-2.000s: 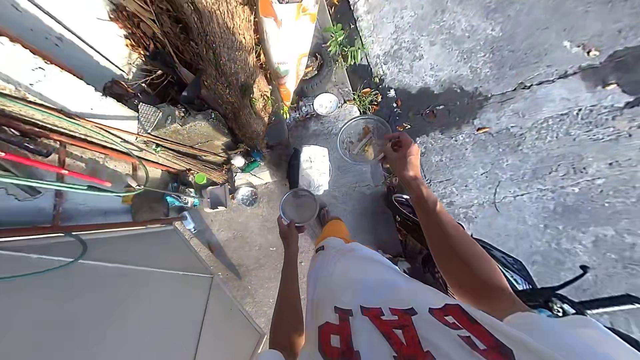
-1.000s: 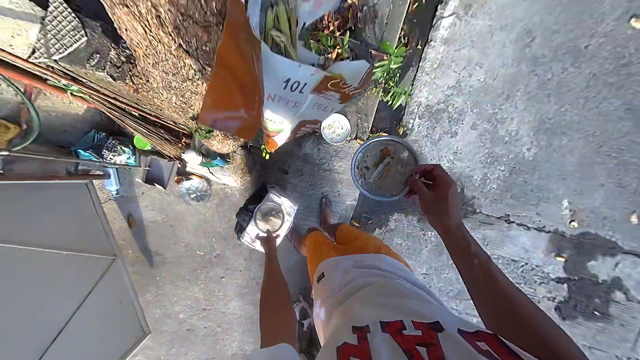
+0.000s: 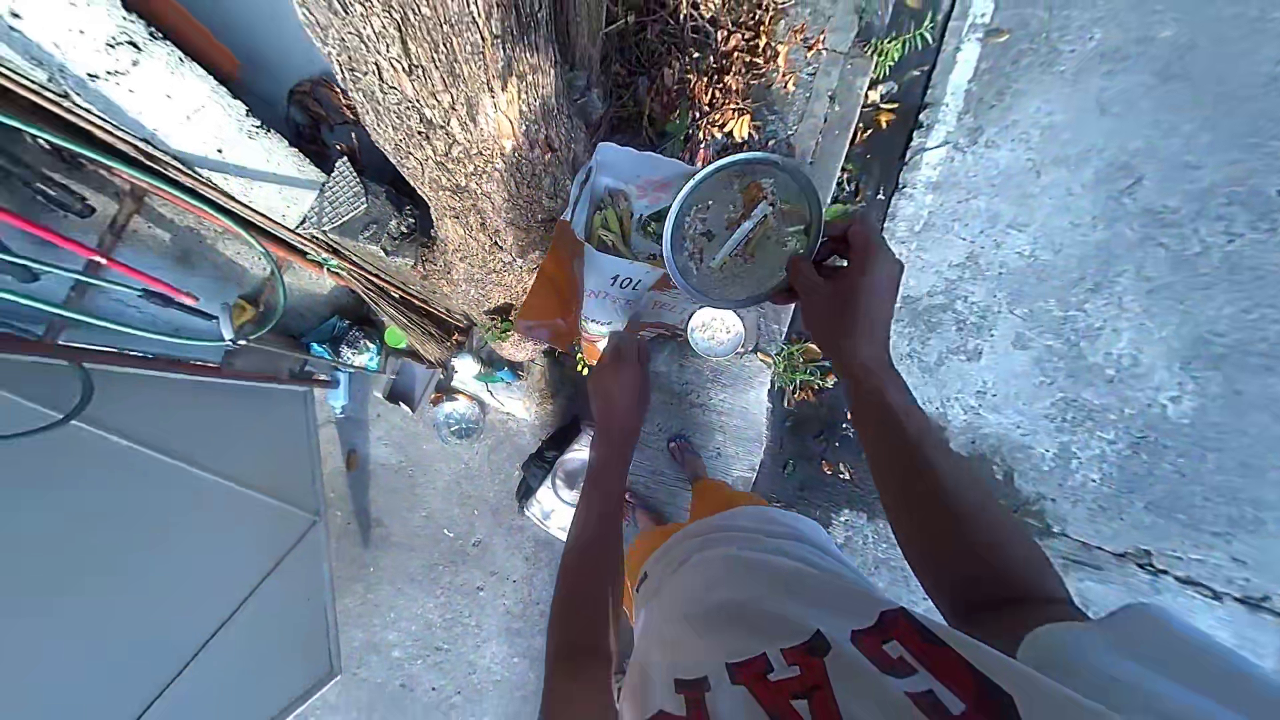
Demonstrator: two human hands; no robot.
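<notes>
My right hand (image 3: pixel 845 290) grips the rim of a round metal pan (image 3: pixel 690 270) by its right side. Scraps and a long pale piece (image 3: pixel 742 235) lie in the pan, which is over the right part of an open printed sack (image 3: pixel 555 300). Long green and yellow plant pieces (image 3: pixel 612 222) show inside the sack. My left hand (image 3: pixel 618 385) is at the sack's lower front; its fingertips are unclear, so I cannot tell whether it holds the sack's edge. A bowl of pale bits (image 3: pixel 716 332) stands just below the pan.
A tree trunk (image 3: pixel 470 130) rises behind the sack, beside dry leaves (image 3: pixel 690 80). Below my left forearm's edge sits a white container (image 3: pixel 560 490) with a black bag (image 3: pixel 545 465). A clear plastic item (image 3: pixel 459 417), sticks and hoses are at left, above a grey panel (image 3: pixel 160 530).
My left hand has moved from the round vessel at the white container to the sack's front. My right hand has brought the pan over the sack. The view has shifted strongly.
</notes>
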